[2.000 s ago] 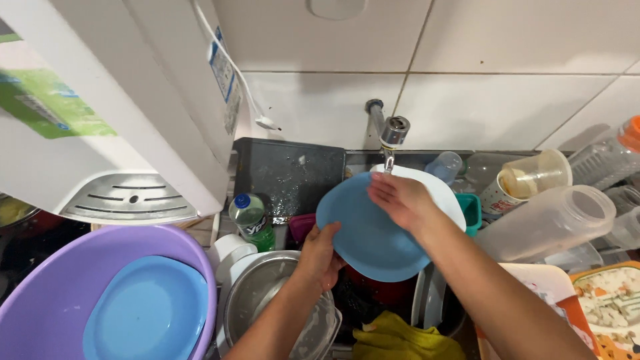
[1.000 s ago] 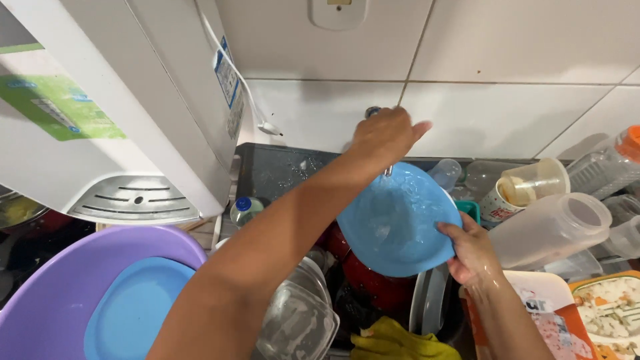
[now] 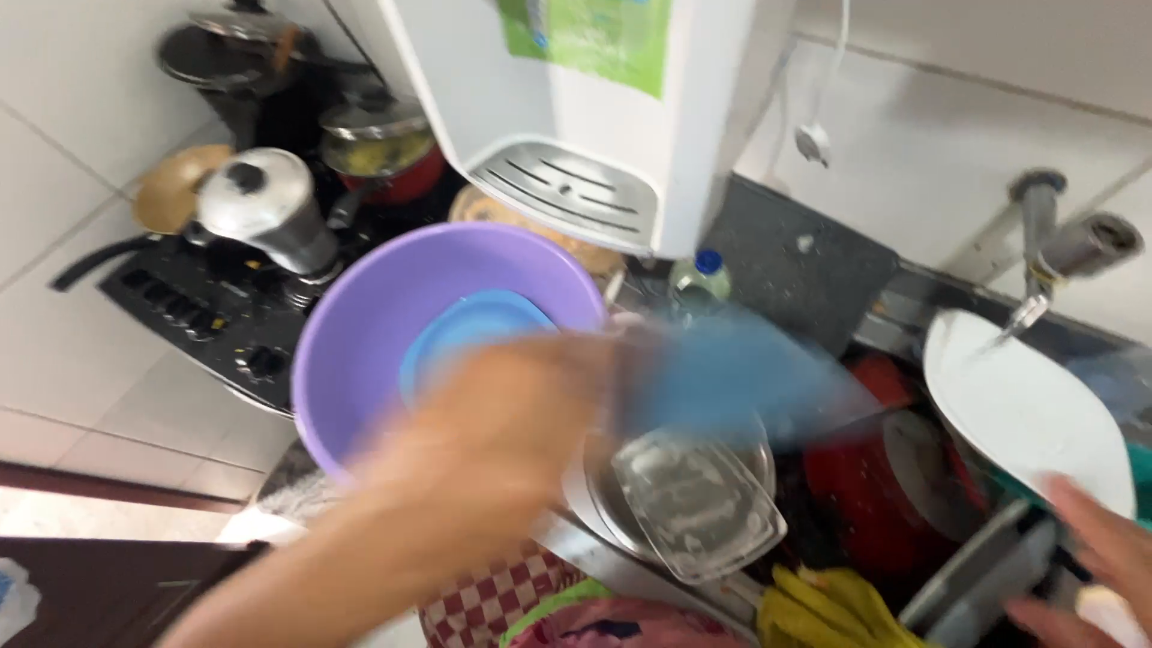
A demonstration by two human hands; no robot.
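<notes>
A blurred blue plate (image 3: 738,378) is gripped in my left hand (image 3: 540,396), which is between the purple basin and the sink. Another blue plate (image 3: 477,315) lies inside the purple plastic basin (image 3: 342,333), partly behind my left arm. At the lower right, my right hand (image 3: 1098,549) has its fingers apart near the lower edge of a white plate (image 3: 1026,405). Water from the faucet (image 3: 1053,252) runs onto that white plate. Whether my right fingertips touch it is unclear. Below the held plate, a clear container (image 3: 702,504) rests over a metal pot.
A white water dispenser (image 3: 585,135) stands behind the basin. On the stovetop (image 3: 207,306) at left are a moka pot (image 3: 261,207) and a red pan (image 3: 396,171) with a lid. A capped green bottle (image 3: 702,279), red cookware (image 3: 864,486) and a yellow cloth (image 3: 828,612) surround the sink.
The view has swung left. My left hand has left the faucet and now carries the blue plate toward the basin. My right hand has let go of that plate.
</notes>
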